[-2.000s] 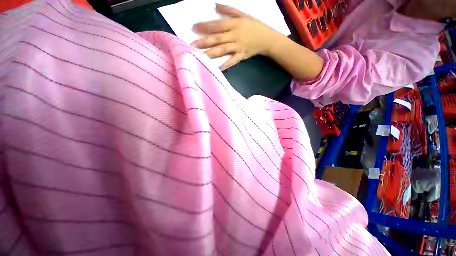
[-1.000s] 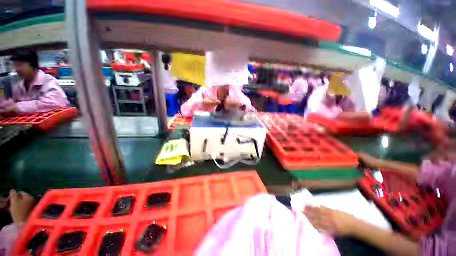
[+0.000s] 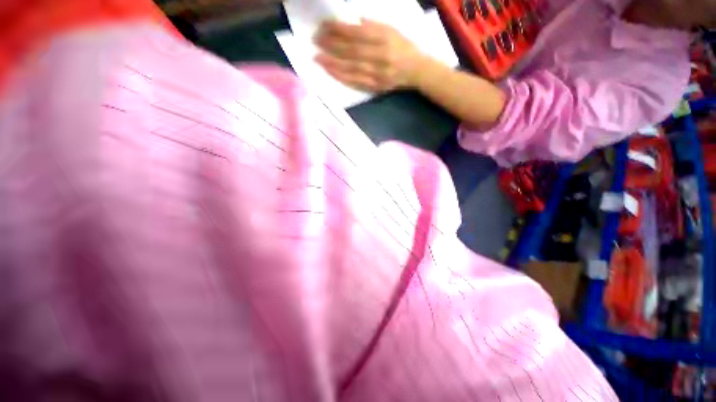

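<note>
A pink striped smock, blurred and very close, fills the left and middle of the view. Neither of my own hands shows. White paper sheets (image 3: 424, 39) lie on the dark green bench (image 3: 251, 43) near the top. Another person's bare hand (image 3: 365, 55) rests flat on the paper. Its arm comes in from the right, in a pink sleeve. A red-orange tray (image 3: 471, 47) with small dark units in its pockets stands beyond the paper, cut off by the top edge.
A blurred red-orange edge (image 3: 63, 27) shows at the top left, too unclear to name surely. The other person's pink smock (image 3: 581, 94) is at the upper right. Blue racks (image 3: 644, 341) with red goods (image 3: 628, 290) and a brown box (image 3: 553, 283) are at the lower right.
The view swung up over the bench, trays and other workers, then back to the smock. The other person's hand has its fingers closer together, and the paper lies differently.
</note>
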